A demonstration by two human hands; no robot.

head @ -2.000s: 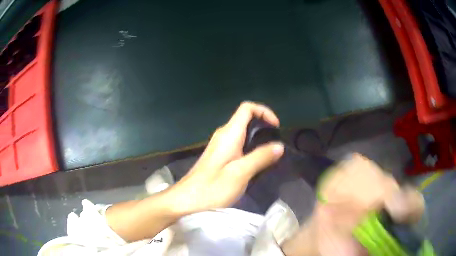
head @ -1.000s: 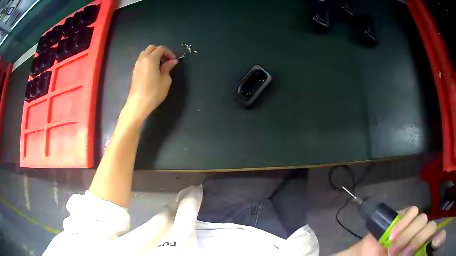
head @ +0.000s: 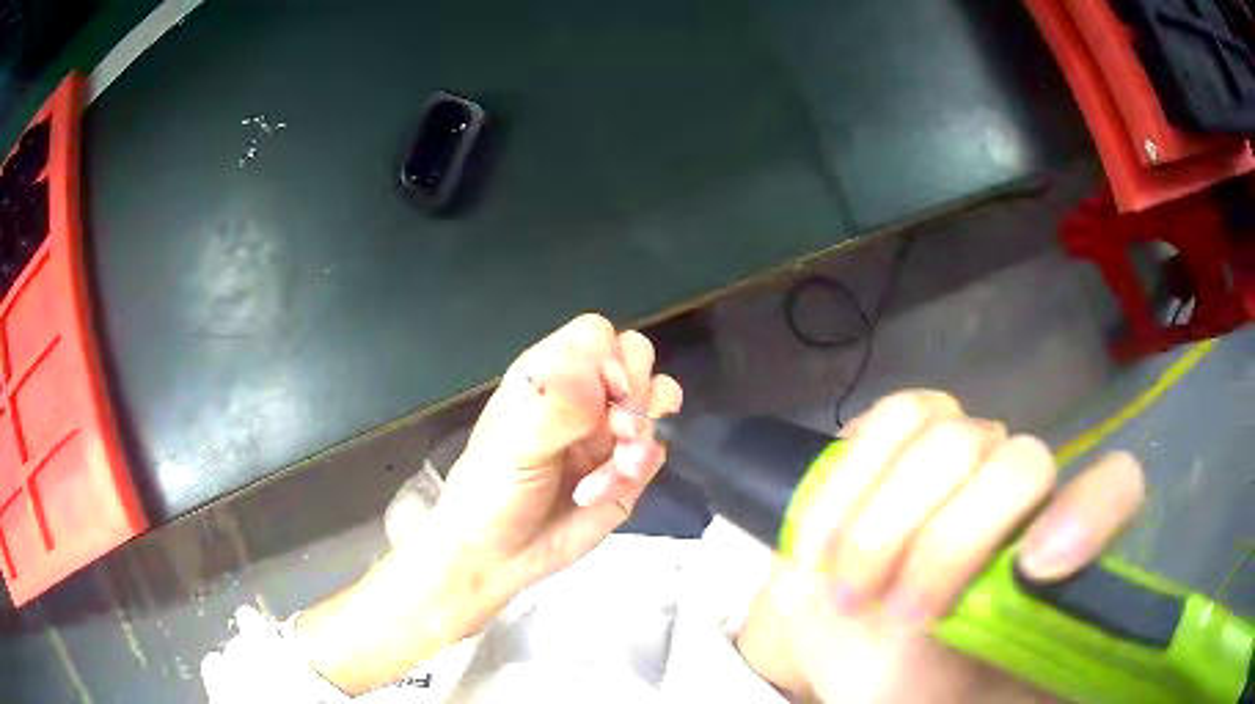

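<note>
My right hand (head: 936, 536) is closed around the lime-green electric screwdriver (head: 1060, 626), its black nose pointing left. My left hand (head: 551, 454) is raised just in front of the bench edge, fingers curled and pinching a tiny silver screw at the screwdriver's tip; the fingers partly hide the bit. A black plastic housing (head: 443, 149) lies on the dark green bench (head: 619, 179), its hollow face up, touched by neither hand. A few loose silver screws (head: 256, 135) lie on the bench to the left of the housing.
A red tray (head: 48, 371) with black parts stands at the left. Red trays (head: 1129, 124) with black parts are at the right, above a red stool (head: 1170, 275). A black cord (head: 826, 314) loops below the bench edge.
One second ago my left hand was at the loose screws; now it is at the screwdriver's tip. The screwdriver has come in from the lower right. The camera view has shifted.
</note>
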